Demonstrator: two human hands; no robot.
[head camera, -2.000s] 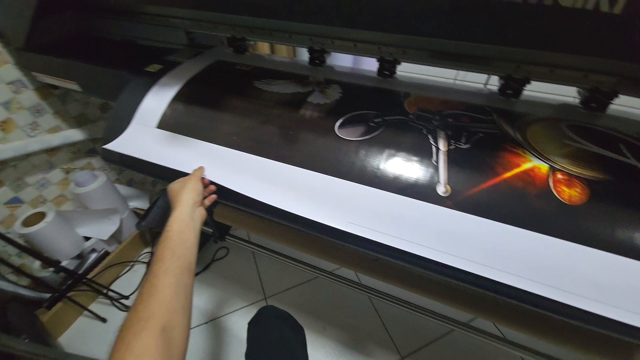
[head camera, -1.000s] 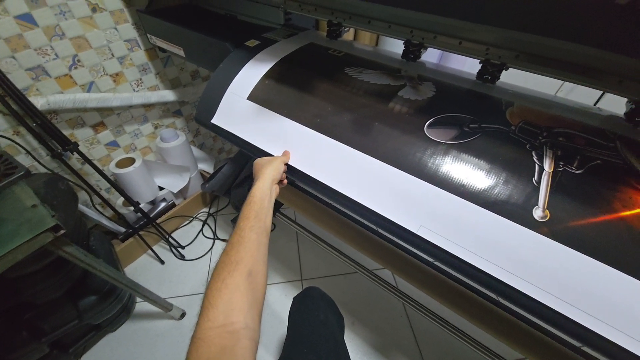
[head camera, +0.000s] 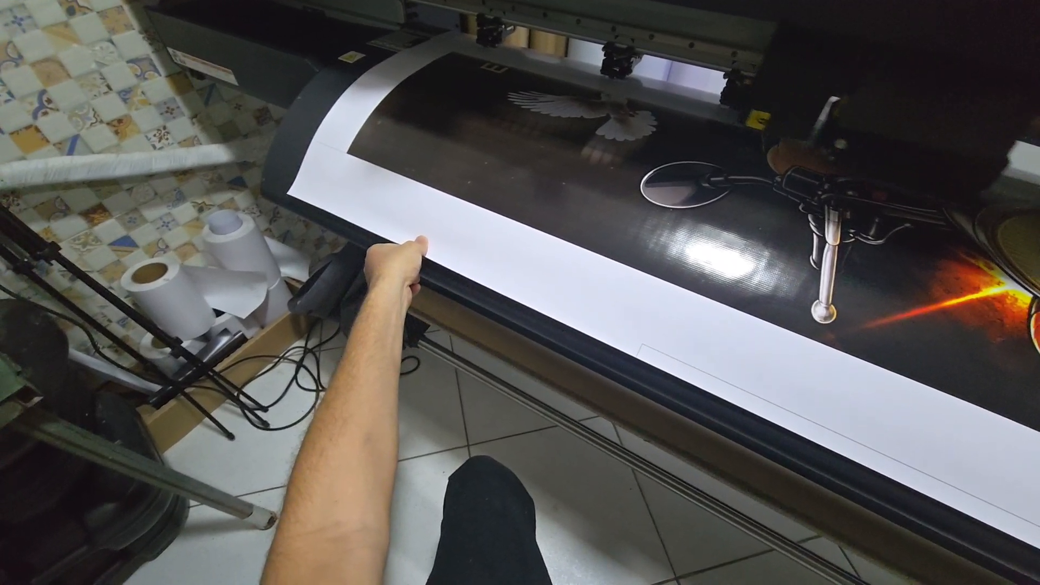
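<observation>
A wide printed sheet (head camera: 520, 195) with white margins lies over the curved front of a large-format printer. Its dark glossy print shows a white bird, a mirror with handlebar parts and an orange flare. My left hand (head camera: 395, 264) is at the sheet's front white margin, near its left corner. The thumb is on top and the fingers are curled at the printer's black front edge (head camera: 569, 345), pinching the margin; the fingertips are partly hidden. My right hand is out of view.
Paper rolls (head camera: 166, 296) stand in a cardboard box (head camera: 191, 406) at the left, beside black tripod legs (head camera: 122, 305) and loose cables (head camera: 305, 366). A metal bar (head camera: 634, 463) runs below the printer's front. My knee (head camera: 487, 520) is beneath it.
The view has swung left, showing more of the tiled wall and tripod. My left hand stays at the sheet's front margin.
</observation>
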